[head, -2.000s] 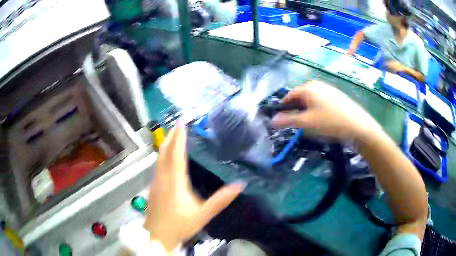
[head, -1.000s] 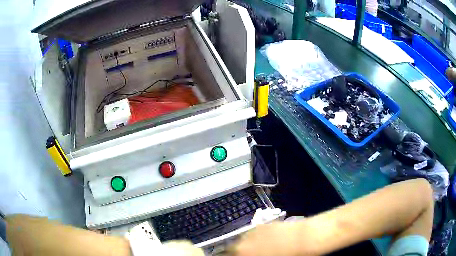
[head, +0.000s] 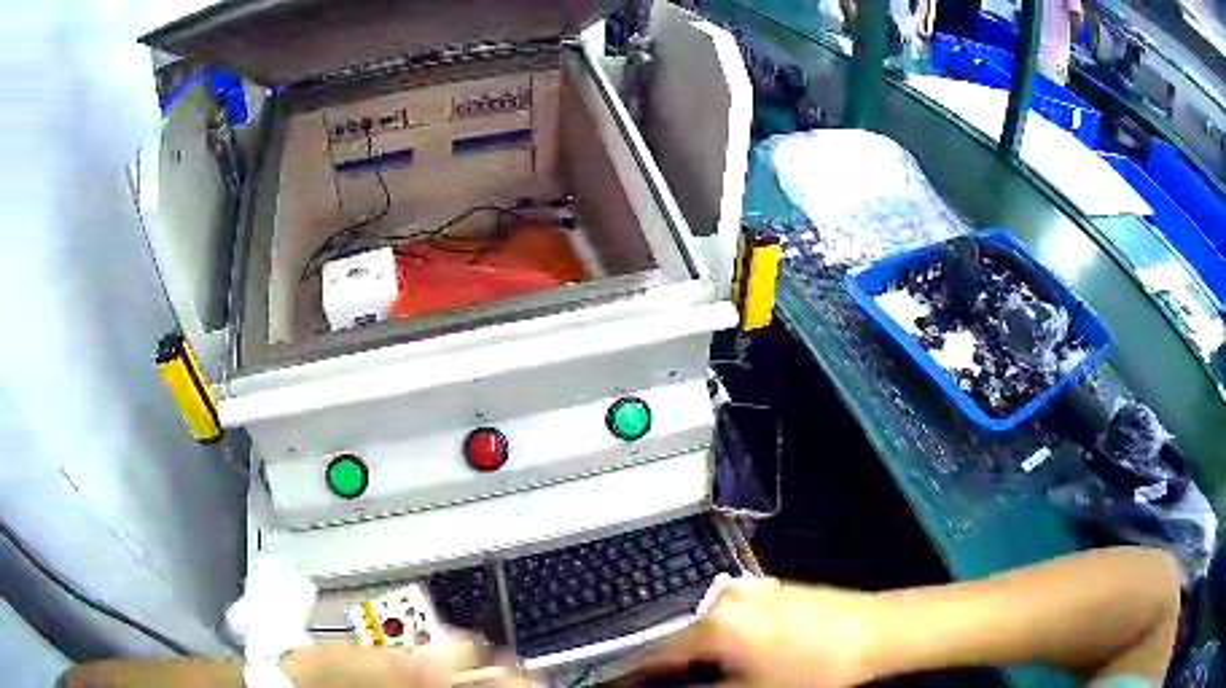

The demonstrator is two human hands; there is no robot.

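Observation:
The keyboard (head: 619,585) lies on the shelf below the buttons. The small white and yellow control pad (head: 393,618) sits to its left. My left hand (head: 430,661) is low at the bottom edge, blurred, just below the control pad; its fingers are not clear. My right hand (head: 753,629) is at the keyboard's lower right edge, its fingers curled and partly cut off by the bottom edge. Whether either hand holds anything cannot be seen. The shield box (head: 471,356) stands open with its lid (head: 390,40) tilted up. No headphones show inside.
In the chamber are a white test block (head: 359,288), a red mat (head: 484,273) and thin black cables (head: 444,226). Yellow-and-black bars (head: 757,282) stand at both front corners. The green bench holds a blue tray (head: 928,370) of small parts, clear plastic (head: 861,188) and bagged headphones (head: 1136,464).
The view has turned from the bench to the chamber. My right hand has left the bagged item by the tray. Both hands are now low at the keyboard shelf, and more of the control pad shows.

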